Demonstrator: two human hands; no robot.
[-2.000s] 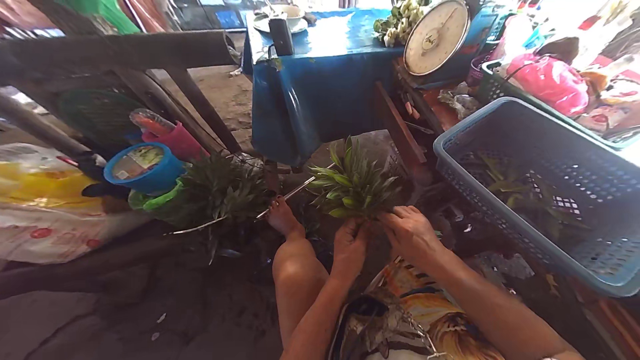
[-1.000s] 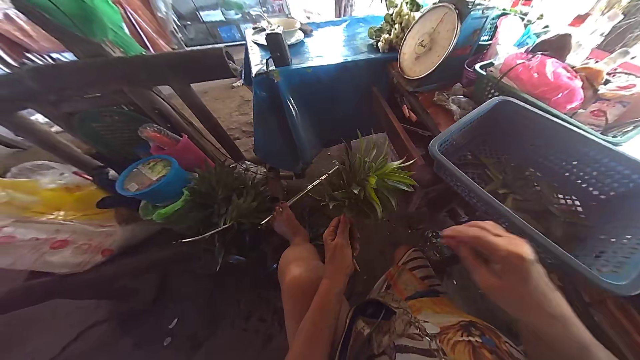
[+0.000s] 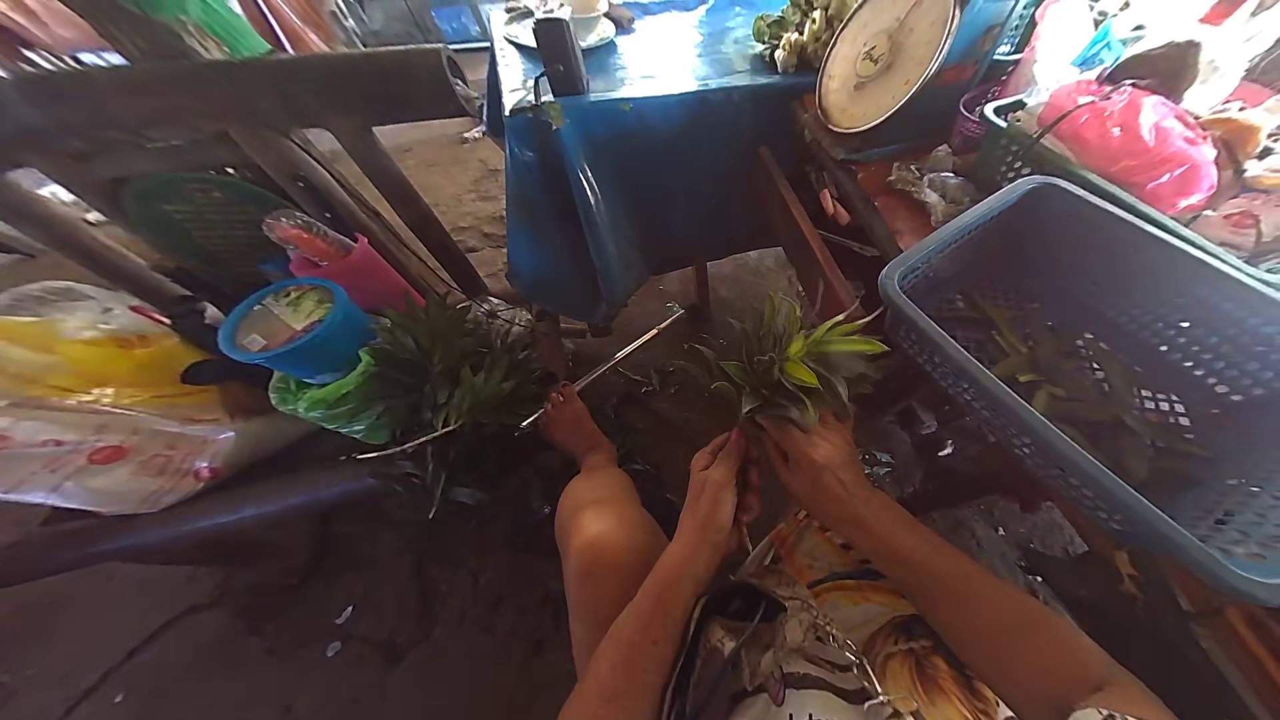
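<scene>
A bunch of green leafy stems [image 3: 790, 365] fans out above my hands, some leaves bright yellow-green. My left hand [image 3: 718, 485] is closed around its stems from below. Against the base of the leaves on the right lies my right hand [image 3: 820, 465], its fingers partly hidden by the foliage, so its grip does not show clearly. A thin metallic rod [image 3: 610, 365] slants across beside my bare foot. More leafy bunches [image 3: 450, 370] lie left of the foot. The grey-blue perforated plastic basket [image 3: 1020, 420] on the right holds loose greenery.
A table with a blue cover [image 3: 650, 190] stands ahead, with a round-dial scale [image 3: 887, 65] at its right. A wooden bench [image 3: 230, 90], a blue tub [image 3: 300, 335] and filled plastic bags [image 3: 110, 390] are at left. Behind the basket sits a pink bag [image 3: 1130, 145].
My right hand, apart from the bunch one second ago near the basket, is back at the base of its leaves. My left hand has stayed on the stems.
</scene>
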